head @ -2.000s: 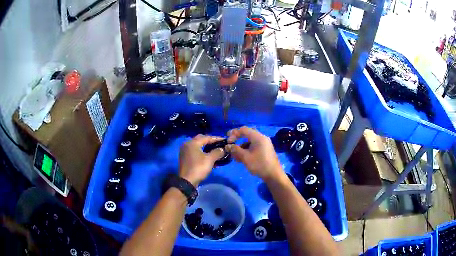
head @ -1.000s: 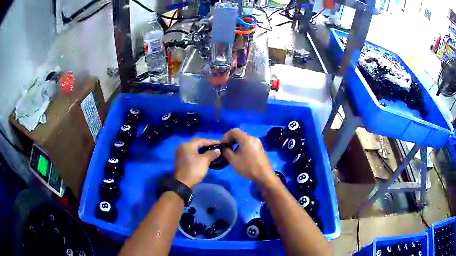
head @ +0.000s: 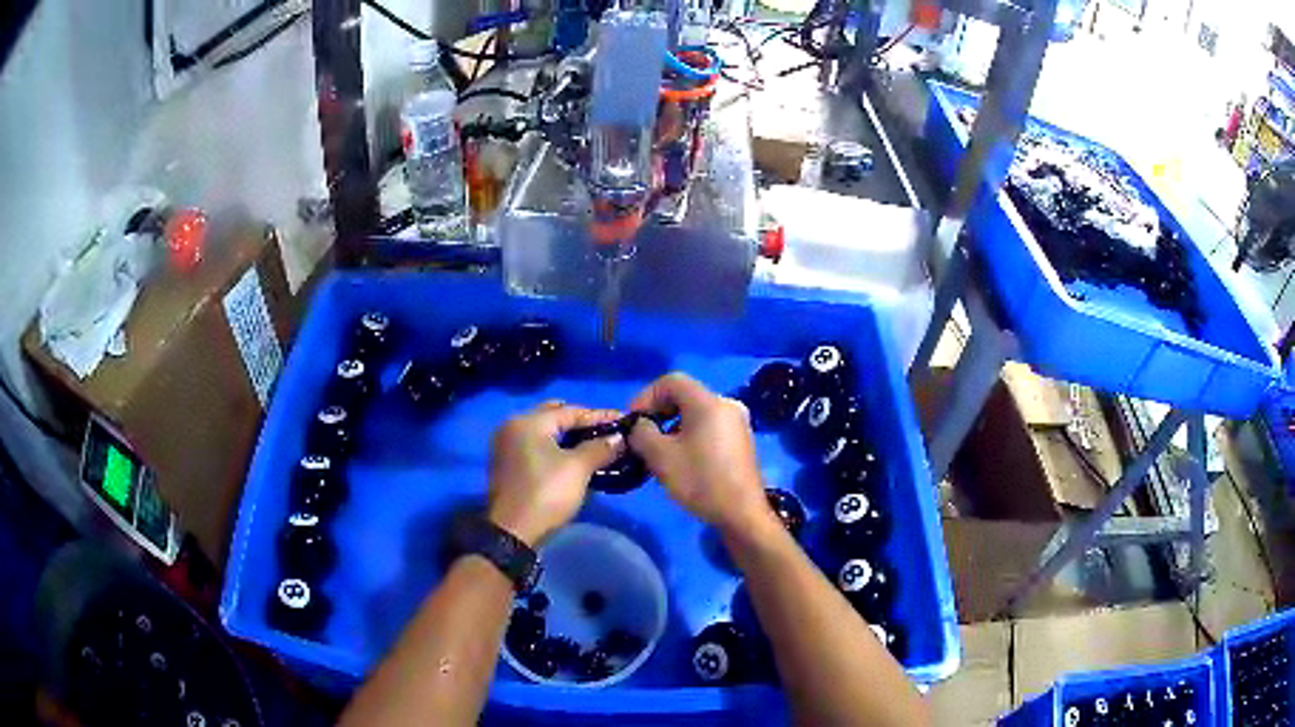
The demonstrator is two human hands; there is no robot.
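Observation:
My left hand (head: 537, 466), with a black band on the wrist, holds a small dark elongated piece (head: 594, 430) over the middle of the blue work tray (head: 412, 476). My right hand (head: 696, 447) meets it there, its fingertips pinched at the right end of the piece. What the right fingertips hold is too small to tell. A black ball (head: 618, 472) shows just below the fingers, partly hidden. A translucent white plug tub (head: 625, 580) with small black pieces stands at the tray's front. Glossy black 8-balls (head: 296, 594) line the tray's sides.
A thin nozzle (head: 611, 305) points down over the tray's back, below a metal machine head (head: 625, 128). A carton (head: 199, 384) and green-lit scale (head: 131, 490) stand left. A blue parts tray (head: 1058, 305) is at right, a dark ball tub (head: 135, 639) lower left, blue crates (head: 1136, 696) lower right.
The whole view has shifted, so the tray and machine appear slightly further left. Both hands stay together over the tray, with only small finger movements at the dark piece.

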